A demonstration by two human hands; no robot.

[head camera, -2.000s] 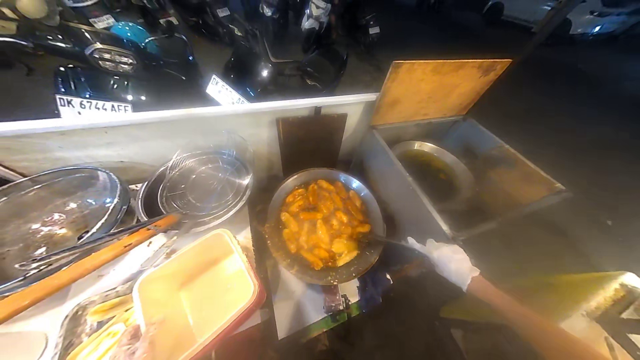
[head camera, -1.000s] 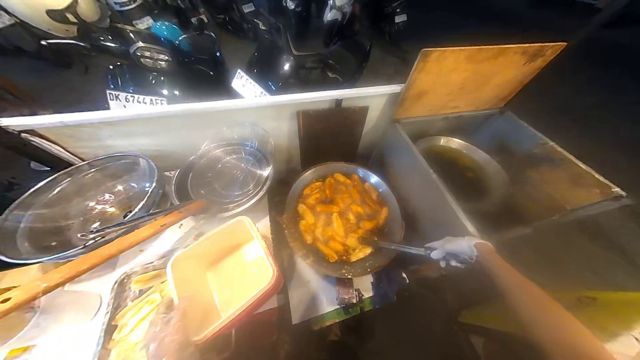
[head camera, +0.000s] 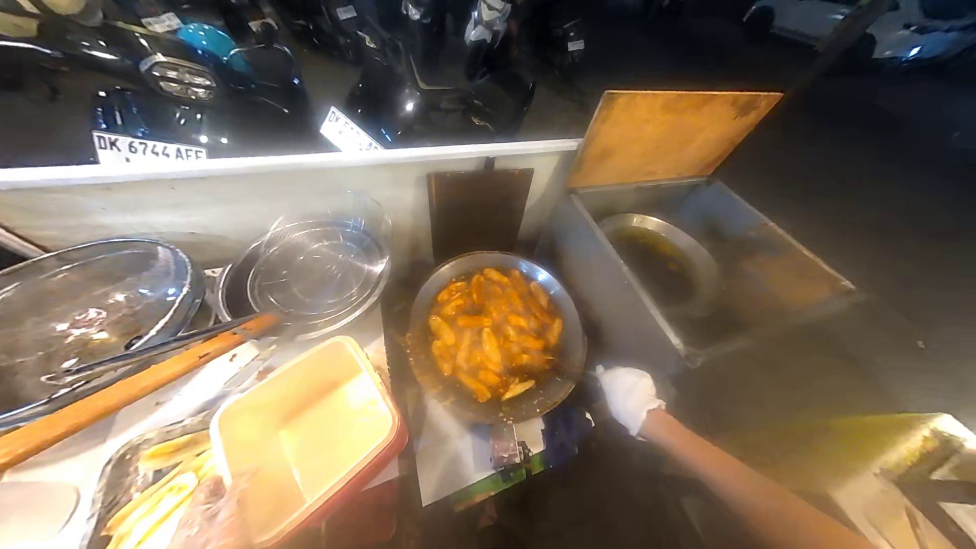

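Note:
Frying pieces (head camera: 492, 335), golden brown, crowd the oil in a round metal wok (head camera: 572, 305). My right hand (head camera: 629, 396), in a thin white glove, is just right of the wok, closed around the handle of a metal utensil; the utensil's far end is hidden in the wok. At the lower left my left hand (head camera: 213, 507), blurred and in a clear glove, is at the near left edge of an empty pink plastic tub (head camera: 305, 435). Its fingers are hard to make out. Pale peeled slices, probably banana (head camera: 156, 507), lie in a tray beside it.
A glass lid (head camera: 91, 305) and a clear round lid (head camera: 320, 267) lie at the left, near a long wooden-handled tool (head camera: 130, 396). Right of the wok, a metal box (head camera: 633, 282) with a raised wooden lid (head camera: 675, 137) holds another pan (head camera: 663, 259). Parked motorbikes (head camera: 183, 76) stand beyond the low wall (head camera: 114, 206).
The utensil's shaft, plain between my right hand and the wok a second ago, hardly shows now. My right hand is closer to the wok's rim.

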